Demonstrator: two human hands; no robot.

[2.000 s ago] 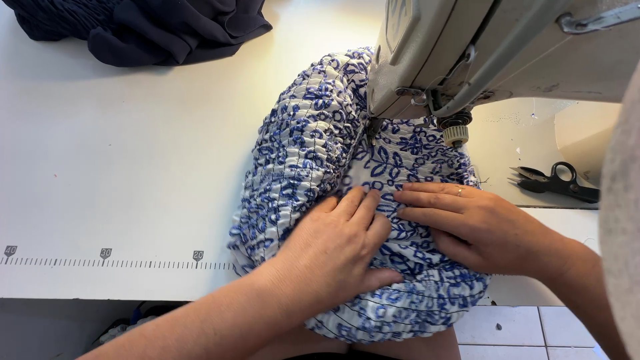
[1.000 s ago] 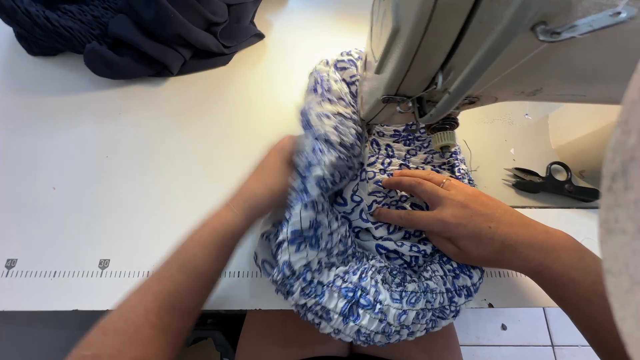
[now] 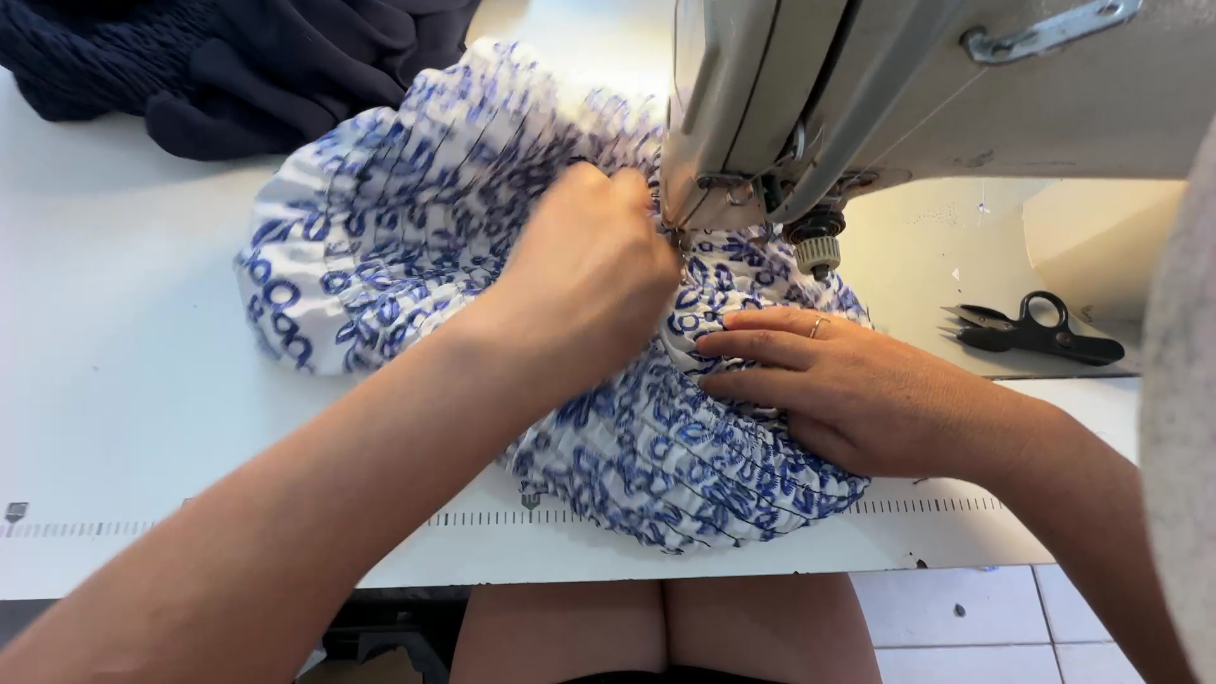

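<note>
Gathered white fabric with a blue leaf print and rows of dark stitching (image 3: 665, 456) lies bunched around the needle area of a sewing machine (image 3: 741, 114). My left hand (image 3: 598, 256), slightly blurred, has its fingers curled on the fabric just left of the presser foot (image 3: 676, 237); its fingertips are partly hidden, and its hold on the cloth looks like a grip. My right hand (image 3: 836, 380), with a ring on one finger, rests on the fabric right of and below the needle, its fingers spread and pressing the cloth down.
Black thread snips (image 3: 1035, 328) lie on the machine bed at the right. A dark navy gathered cloth (image 3: 275, 66) is heaped at the top left. A measuring scale (image 3: 475, 518) runs along the table's front edge. The machine's arm reaches over the upper right.
My left hand has moved right, up close to the presser foot. Part of the fabric now spreads out to the left, where it stood bunched beside the machine. My right hand stays on the cloth.
</note>
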